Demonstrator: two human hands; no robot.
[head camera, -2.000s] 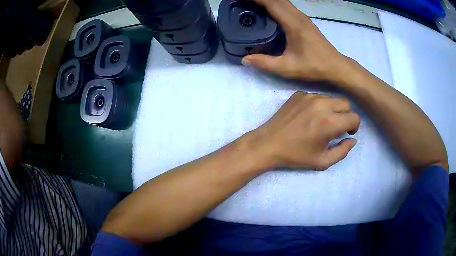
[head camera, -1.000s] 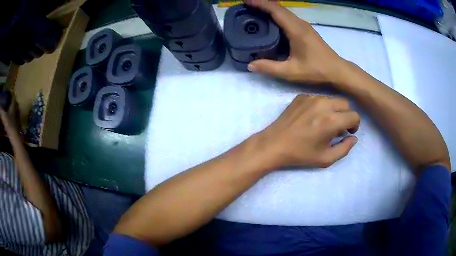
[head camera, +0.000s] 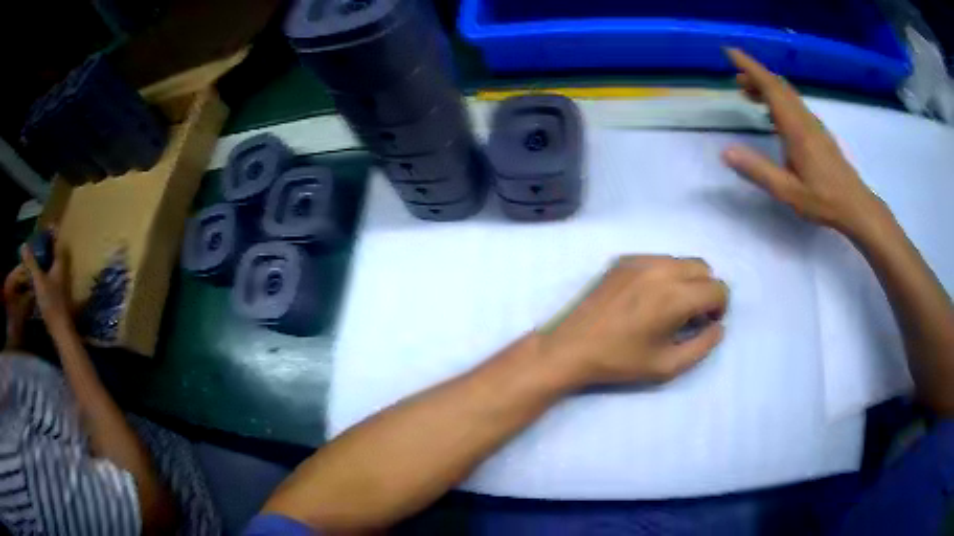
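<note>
My left hand (head camera: 651, 319) rests on the white foam sheet (head camera: 460, 304) with its fingers curled. A dark gap shows between thumb and fingers; I cannot tell whether something is inside. My right hand (head camera: 800, 157) is open and empty at the far right, fingers apart, above the sheet. A short stack of dark grey plastic housings (head camera: 536, 157) stands upright at the sheet's far edge, with a round centre hole in its top. A tall column of housings (head camera: 403, 126) stands just left of it, leaning in the view. My right hand is clear of both.
Several housings (head camera: 270, 283) stand on the green bench (head camera: 230, 361) at left. A cardboard tray (head camera: 157, 241) holds small dark parts and housings. A person's hands (head camera: 47, 283) are beside it. A blue bin (head camera: 669, 47) lies beyond the sheet. Clear plastic (head camera: 929, 79) is at far right.
My right hand has let go of the short stack and moved right, opening. My left hand stays curled on the sheet. The view has shifted, showing more of the blue bin and tray.
</note>
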